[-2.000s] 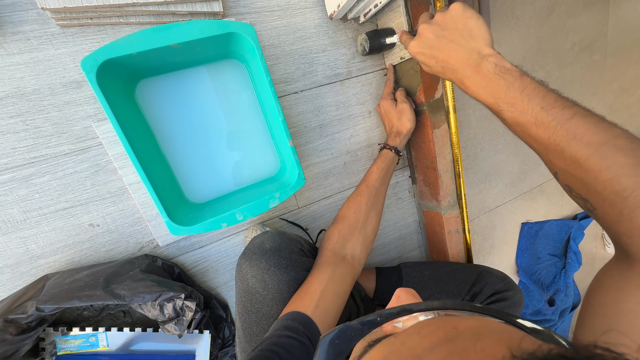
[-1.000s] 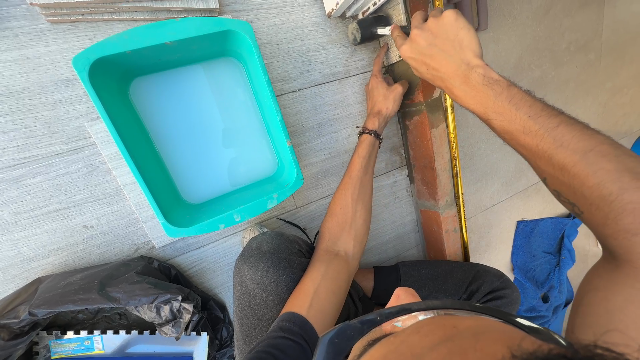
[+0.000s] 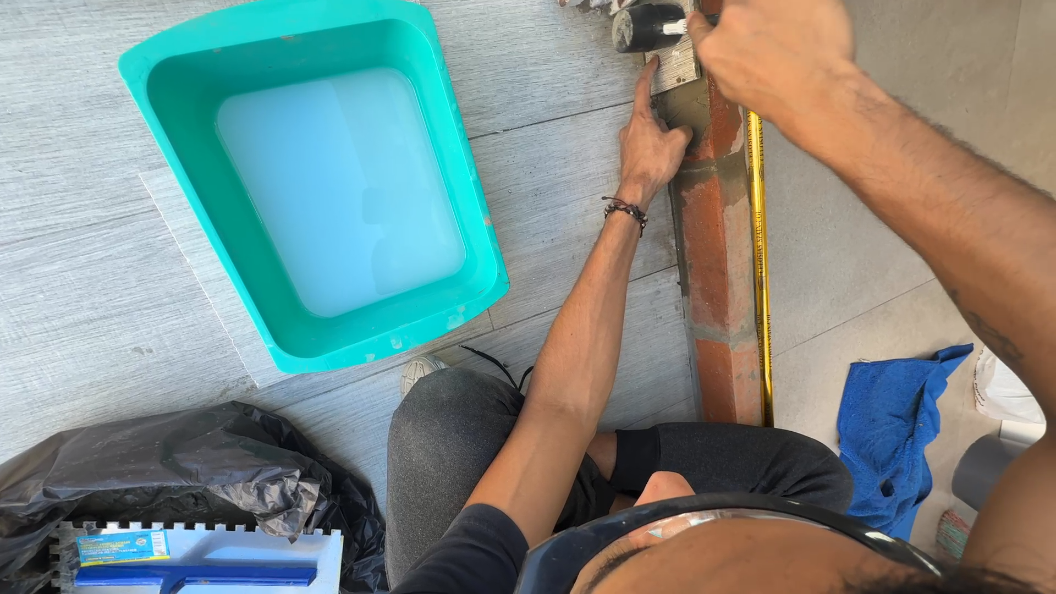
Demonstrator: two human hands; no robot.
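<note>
My right hand point(image 3: 771, 54) grips the handle of a rubber mallet point(image 3: 639, 29), whose black head lies over a small wood-look tile piece point(image 3: 678, 68) at the top. Just below the mallet head, my left hand point(image 3: 652, 148) points its index finger against the tile's edge and holds nothing. The tile piece sits at the end of grey mortar point(image 3: 686, 107) on a row of red bricks point(image 3: 705, 239). Along the bricks' right side runs a yellow metal strip point(image 3: 761, 264) with printed writing.
A teal basin point(image 3: 483, 247) of cloudy water stands at left. A black plastic bag point(image 3: 181, 445) and a notched trowel point(image 3: 247, 561) with a blue handle lie lower left. A blue cloth point(image 3: 887, 437) is on the floor at right.
The mallet has stayed in my right hand near the tile piece, and my left finger remains by the tile. The view has shifted slightly.
</note>
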